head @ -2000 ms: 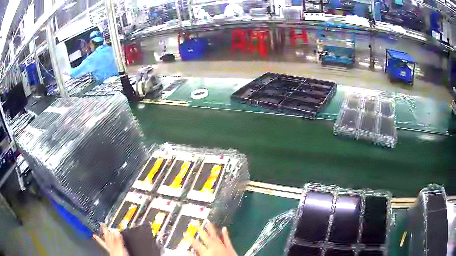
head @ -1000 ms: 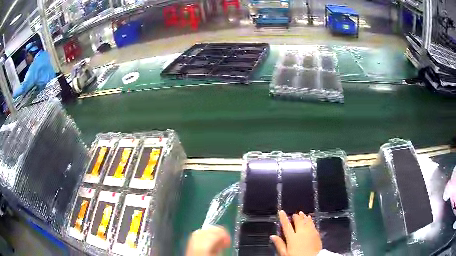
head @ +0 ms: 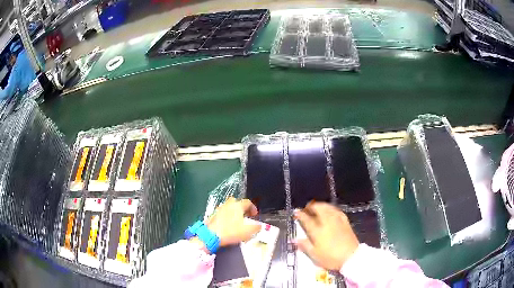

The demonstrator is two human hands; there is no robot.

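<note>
The clear blister tray [head: 286,169] in front of me has glossy black display modules [head: 307,174] face up in its upper row. My left hand [head: 231,224], with a blue wristband, holds the top end of a tilted display module [head: 264,252], white-backed with a black area and a small red mark, over the lower left cell. My right hand [head: 326,235] grips another white-backed module [head: 306,267] at the lower middle cell. Its fingers and palm hide much of it. Both modules' lower ends are cut off by the frame's edge. A black module [head: 365,226] shows at lower right.
A tray stack [head: 160,185] with orange-stripped modules stands left. Right are a stack of black sheets [head: 451,174], a small yellow strip [head: 402,188] and part of a pink fan [head: 504,179]. Crumpled clear film [head: 222,194] lies beside the work tray. Across the bench are black [head: 211,32] and clear [head: 315,42] trays.
The view has shifted right and downward. My hands have left the loaded stack at left and come to the middle tray. Two white-backed modules now show in the hands over its lower row.
</note>
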